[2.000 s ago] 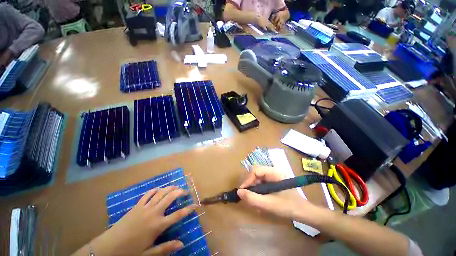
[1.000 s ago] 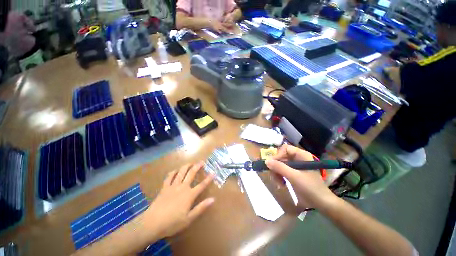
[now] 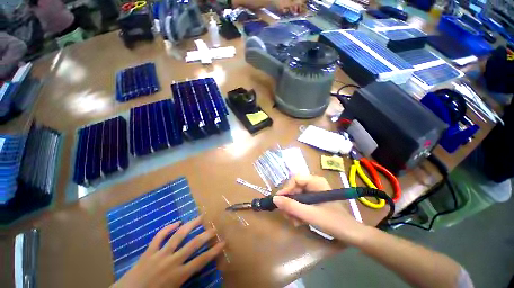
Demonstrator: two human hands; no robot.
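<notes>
A blue solar cell sheet (image 3: 149, 216) with pale lines lies on the brown tabletop at the lower left. My left hand (image 3: 177, 256) lies flat on its lower right part with fingers apart. My right hand (image 3: 304, 203) holds the soldering iron (image 3: 332, 195) like a pen, its tip pointing left, a little right of the sheet. A thin ribbon sliver (image 3: 234, 211) lies by the iron's tip. Another sliver shows along the sheet's right edge near my left fingers. A loose pile of silver ribbon pieces (image 3: 271, 164) lies above my right hand.
Dark cell stacks (image 3: 101, 149) stand on a pale mat behind the sheet. A black iron stand (image 3: 248, 109), grey rounded machine (image 3: 304, 84) and soldering station (image 3: 391, 126) stand farther back and right. Red and yellow looped handles (image 3: 365, 185) lie by the iron's cord. More cells are stacked far left (image 3: 39, 163).
My left hand has moved from beside the ribbon pile back onto the blue sheet. The iron's tip has left the pile, and a sliver now lies by it. The camera view has shifted.
</notes>
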